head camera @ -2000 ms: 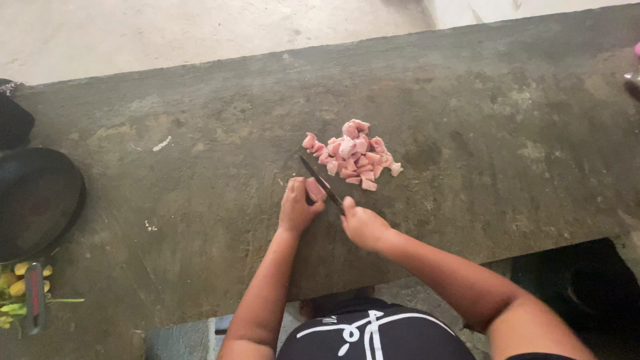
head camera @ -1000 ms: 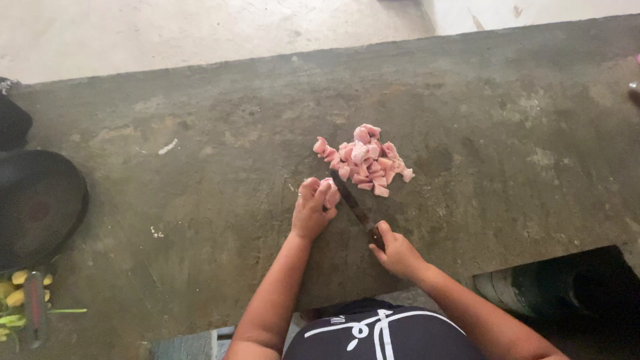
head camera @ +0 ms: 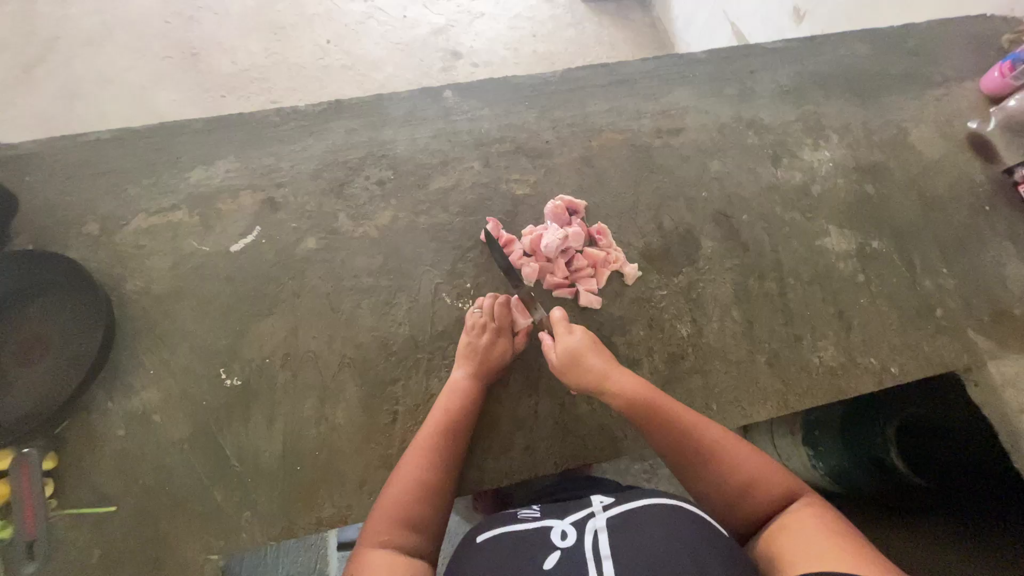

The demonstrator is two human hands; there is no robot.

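Observation:
My left hand (head camera: 490, 338), with a ring on one finger, holds a piece of raw pale pink meat (head camera: 520, 313) down on the grey concrete countertop. The handle of a dark-bladed kitchen knife (head camera: 504, 262) is in my right hand (head camera: 578, 350). The blade points up and to the left, its lower part right beside the held meat. Just beyond my hands lies a heap of cut raw meat pieces (head camera: 570, 248), and the knife tip reaches the heap's left end.
A black pan (head camera: 50, 344) sits at the countertop's (head camera: 336, 264) left edge, above yellow and green vegetables (head camera: 50, 488) and a grey-and-red handled tool (head camera: 30, 504). A pink object (head camera: 1002, 76) and a plastic bag (head camera: 1004, 132) lie far right. A dark cylindrical container (head camera: 856, 448) stands below the counter.
The knife has swung from the right side of the held meat to lie close against it, and my right hand has come nearer my left hand since one second ago.

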